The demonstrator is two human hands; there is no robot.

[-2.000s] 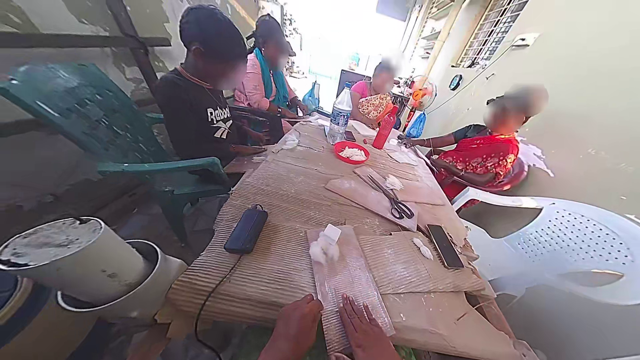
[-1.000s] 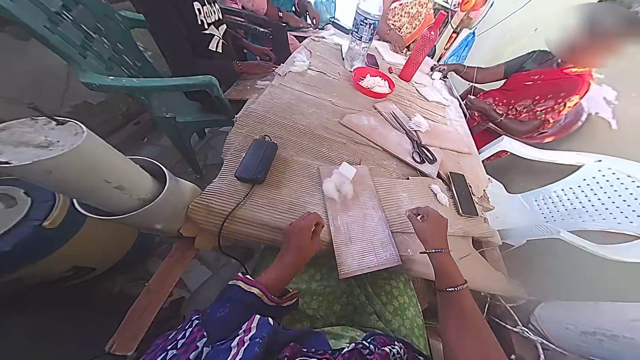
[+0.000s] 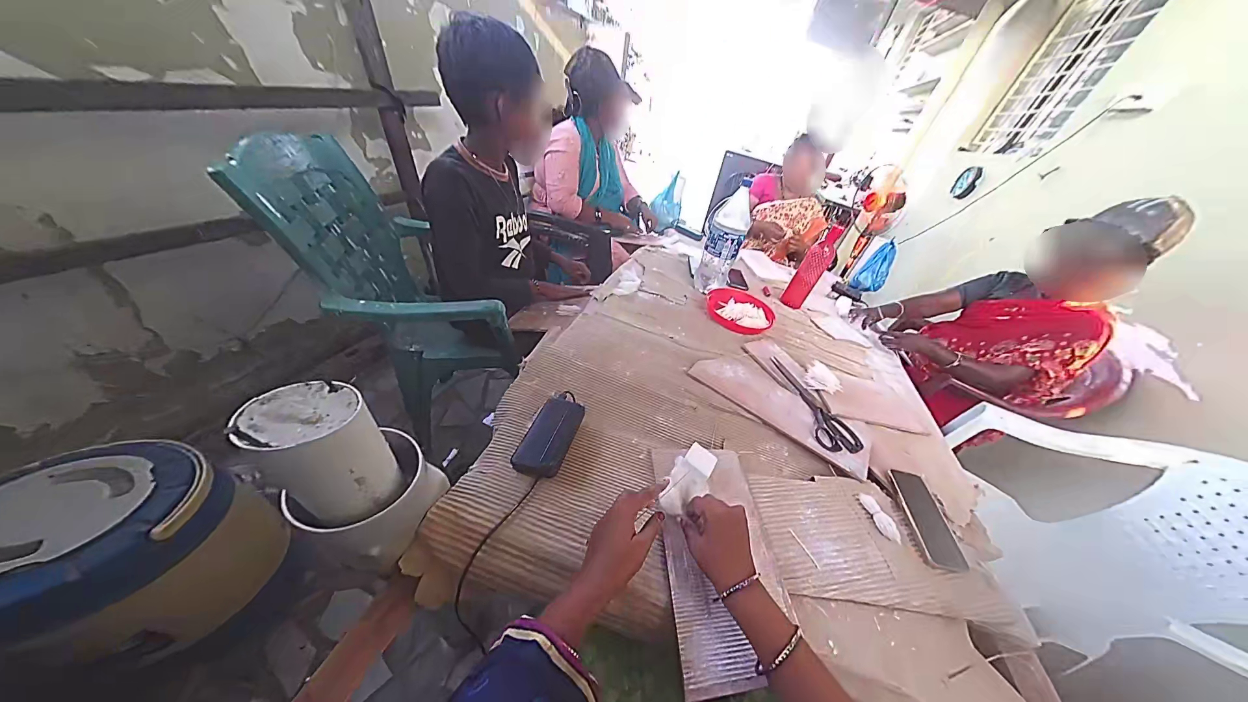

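Note:
A tuft of white cotton-like fibre [image 3: 684, 487] lies at the far end of a narrow ridged board [image 3: 704, 595], beside a small white block [image 3: 698, 460]. My left hand [image 3: 624, 541] touches the tuft's left edge with thumb and forefinger apart. From the right, my right hand [image 3: 720, 541] has its bent fingertips at the tuft's near side; whether they pinch it is hard to tell. A black power adapter [image 3: 548, 435] with a cord lies left of the board. Large scissors [image 3: 824, 414] rest on another board beyond my hands, and a small white fibre piece [image 3: 879, 518] lies to the right.
The table bears corrugated cardboard [image 3: 624, 390], a dark phone [image 3: 928, 520], a red bowl [image 3: 741, 310] of white pieces, a plastic bottle [image 3: 721, 239] and a red bottle [image 3: 811, 268]. Several people sit around it. White buckets [image 3: 366, 487] stand left, a white chair [image 3: 1150, 507] right.
Both hands have moved from the sides of the ridged board to the white tuft at its far end. The view has tilted up since one second ago.

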